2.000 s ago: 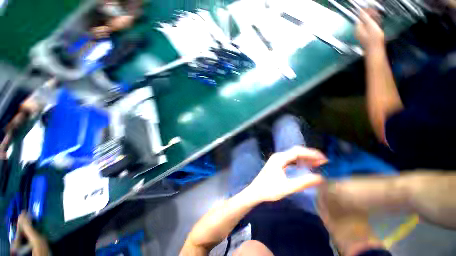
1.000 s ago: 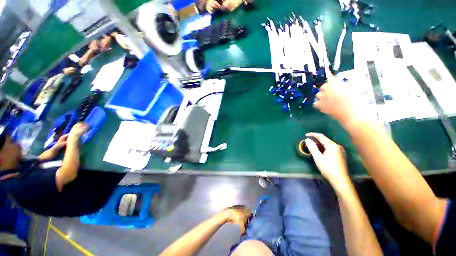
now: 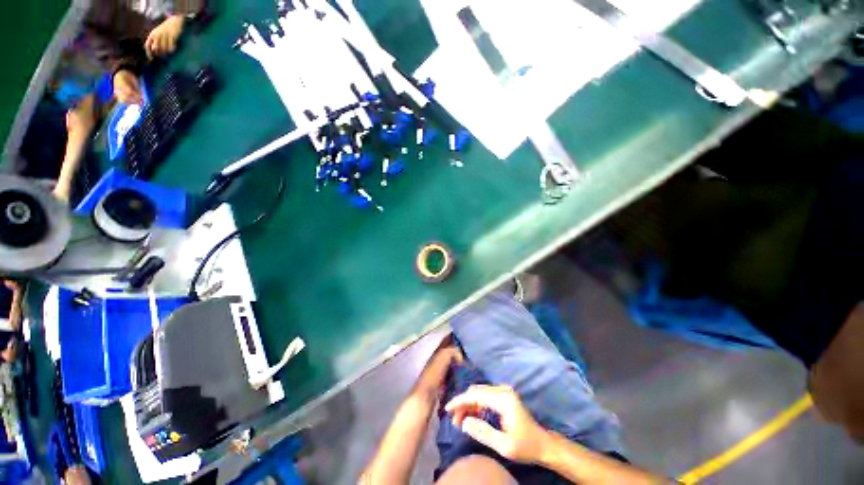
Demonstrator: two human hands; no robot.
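A small tape roll (image 3: 423, 275) with a yellowish core lies flat on the green bench near its front edge. Neither of my hands touches it. My right hand (image 3: 497, 422) is over my lap, fingers loosely curled and thumb apart, with nothing seen in it. My left hand (image 3: 449, 352) is beside my thigh under the bench edge; it is dark and partly hidden, so its grip cannot be told. A fanned pile of white harnesses (image 3: 317, 71) with blue connector housings (image 3: 390, 133) lies farther back on the bench.
Work drawings (image 3: 516, 109) lie right of the pile, with steel rulers (image 3: 551, 150) on them. A grey-black machine (image 3: 197, 374), blue bin (image 3: 95, 346) and reels (image 3: 24, 220) stand left. A neighbour's dark sleeve (image 3: 822, 256) is at right. Other people's hands show upper left.
The tape roll, at my right hand's fingers earlier, now lies alone. My right hand has withdrawn to my lap. The neighbour's reaching arm has left the pile. The view has turned.
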